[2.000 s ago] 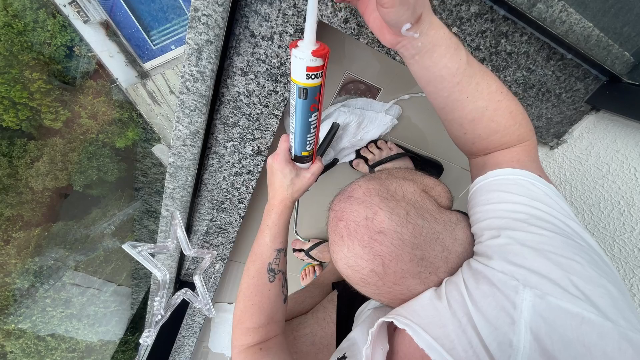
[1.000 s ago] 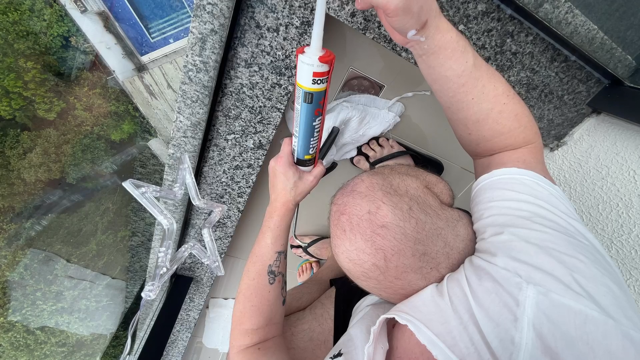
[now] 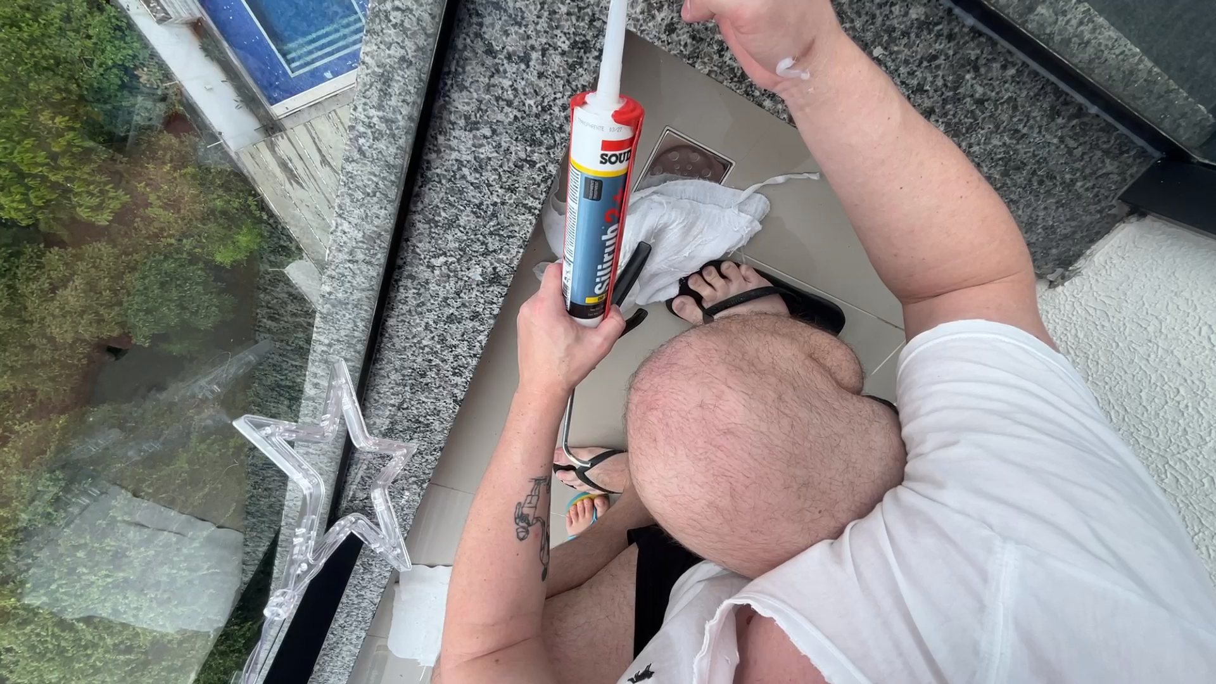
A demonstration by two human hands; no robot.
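Observation:
My left hand (image 3: 562, 334) is closed around the lower end of a Soudal sealant cartridge (image 3: 598, 209) fitted in a caulking gun, whose black handle and trigger (image 3: 632, 275) show beside my fingers. The cartridge stands with its white nozzle (image 3: 613, 52) pointing to the top edge, where the tip is cut off. My right hand (image 3: 771, 33) is up at the top edge, right of the nozzle; its fingers are partly out of view, so what they hold cannot be told. A smear of white sealant (image 3: 791, 69) is on its wrist side.
A speckled granite ledge (image 3: 475, 190) runs along a glass pane on the left. A clear plastic star (image 3: 332, 456) hangs there. On the tiled floor lie a white cloth (image 3: 698, 223) and a floor drain (image 3: 686, 160), near my flip-flop (image 3: 807, 302). A textured white wall (image 3: 1130, 332) rises at right.
My right hand has moved slightly upward toward the top edge. The clear star has swung a little. My left hand still holds the cartridge and gun.

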